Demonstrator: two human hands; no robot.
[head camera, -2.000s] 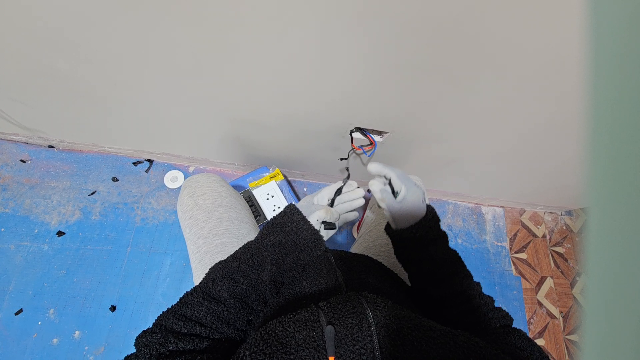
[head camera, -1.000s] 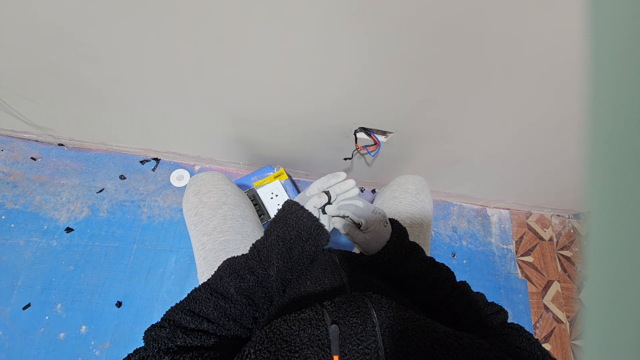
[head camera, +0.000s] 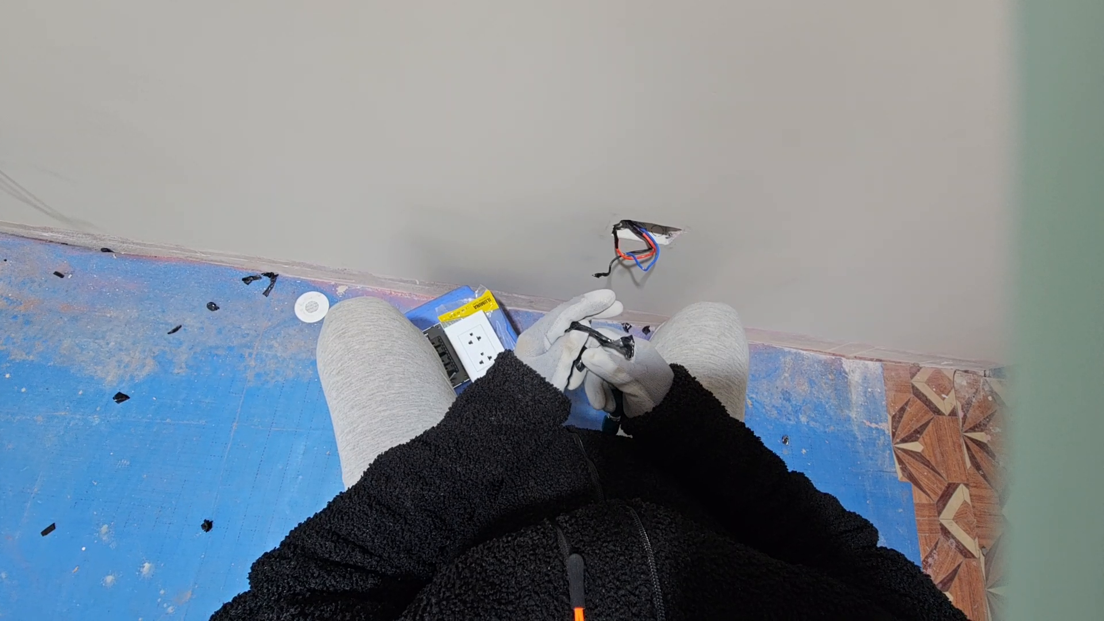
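Both hands wear pale gloves and meet in front of my lap. My left hand (head camera: 565, 339) has its fingers around one end of a crumpled strip of black tape (head camera: 604, 337). My right hand (head camera: 632, 373) grips the strip's other end, and a dark object, partly hidden, shows beneath its palm. Beyond the hands, red, blue and black wires (head camera: 638, 252) hang from a rectangular wall opening (head camera: 660, 231). Beside my left hand, a white socket plate (head camera: 473, 343) in packaging with a yellow label lies on a blue package (head camera: 440, 306).
A white round disc (head camera: 311, 307) lies by my left knee. Black tape scraps (head camera: 270, 283) are scattered on the blue floor covering (head camera: 172, 431). Patterned floor (head camera: 940, 466) shows at the right, beside a green vertical edge (head camera: 1056, 310). The grey wall (head camera: 431, 129) rises ahead.
My right hand has come down from near the wires to my left hand. The black strip, earlier in my left hand, now spans both hands.
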